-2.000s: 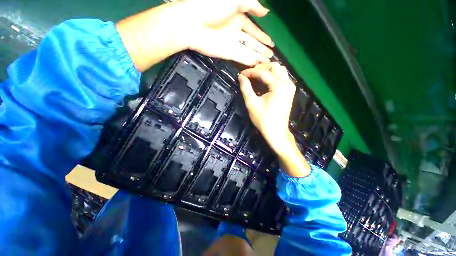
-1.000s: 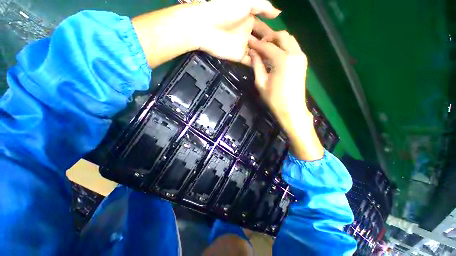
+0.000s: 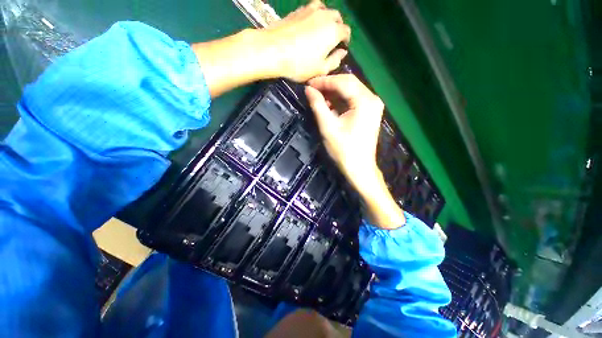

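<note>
A glossy black tray (image 3: 254, 181) with rows of rectangular pockets lies tilted in front of me. Flat dark stepped shapes (image 3: 284, 162) show in its pockets. My left hand (image 3: 307, 43) is over the tray's far edge, its fingers curled and palm turned away; what it holds, if anything, is hidden. My right hand (image 3: 350, 112) is just below it, over the far pockets. Its thumb and forefinger tips are close together beside the left hand's lower edge; no part can be made out between them. The pockets under the hand are hidden.
A stack of black ribbed trays (image 3: 475, 270) stands at the lower right, beyond my right sleeve. A green surface (image 3: 396, 99) runs along the tray's far side. A cardboard carton (image 3: 122, 241) shows at the lower left. A pale strip (image 3: 256, 12) lies at the top.
My left hand has gone from open-palmed to curled and turned over. My right hand has moved away from the left palm, down and left to the tray's far pockets.
</note>
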